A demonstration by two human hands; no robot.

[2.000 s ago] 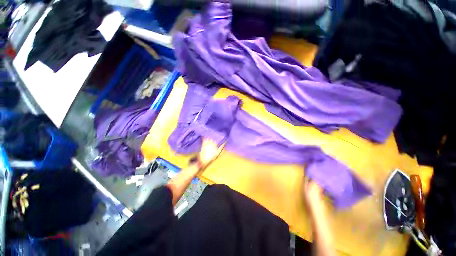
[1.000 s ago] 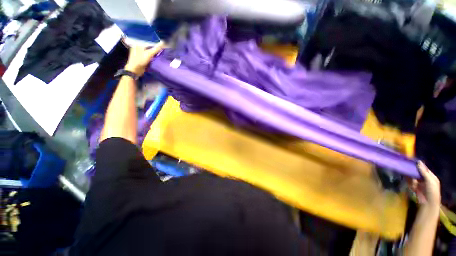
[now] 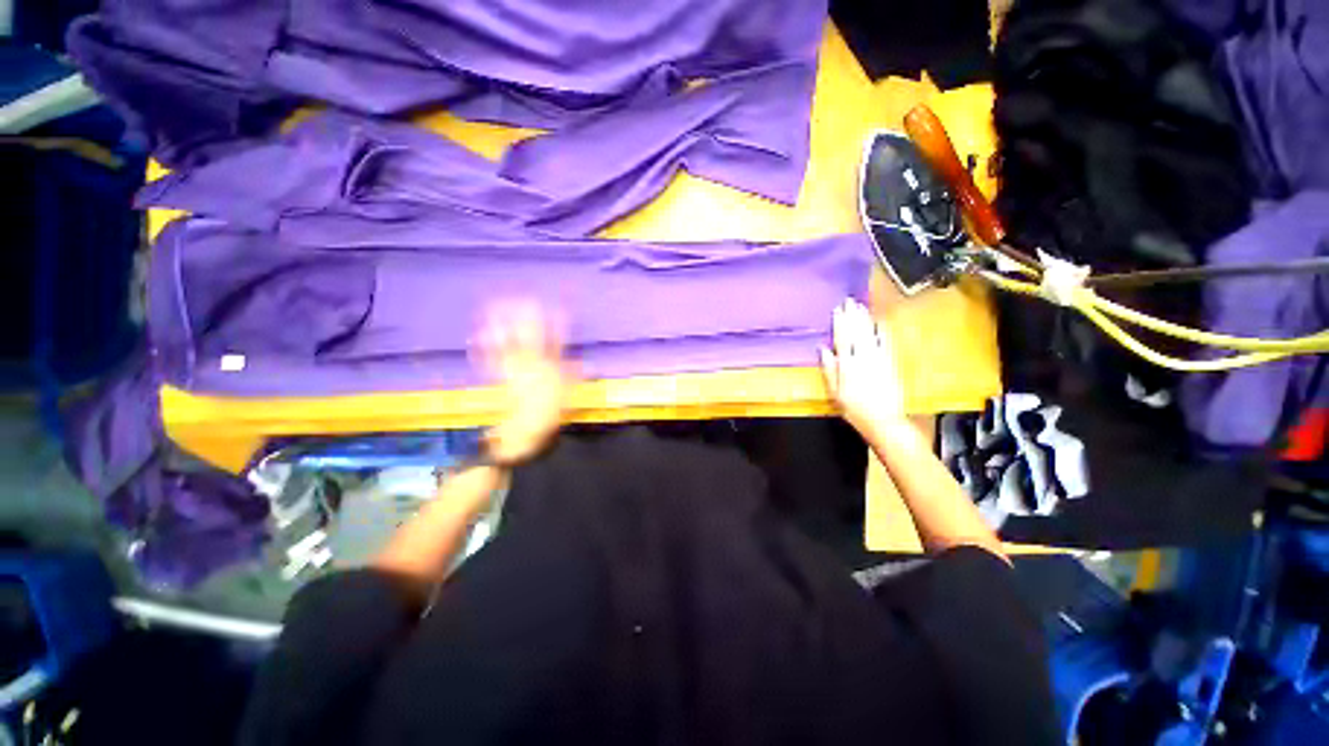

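A long purple garment piece (image 3: 656,313) lies spread flat along the near side of the yellow table cover (image 3: 940,357). A small white tag shows near its left end. My left hand (image 3: 522,357) is blurred and lies over the piece's near edge, left of the middle. My right hand (image 3: 860,360) lies flat with fingers on the near right corner of the piece. Neither hand visibly grips cloth. The steam iron (image 3: 915,209) stands at the right end of the table, its orange-brown handle to the right, just beyond the piece's right end.
More purple garments (image 3: 539,59) lie bunched beyond the piece. A purple bundle (image 3: 182,510) hangs or lies low at the left. The yellowish iron hose (image 3: 1166,321) runs off right. Dark garments (image 3: 1086,131) are piled at the right. Blue crates (image 3: 59,612) stand lower left and lower right.
The garment piece, held stretched in the air by both hands one second ago, now lies flat on the table. Both hands have come down onto it. The view has turned.
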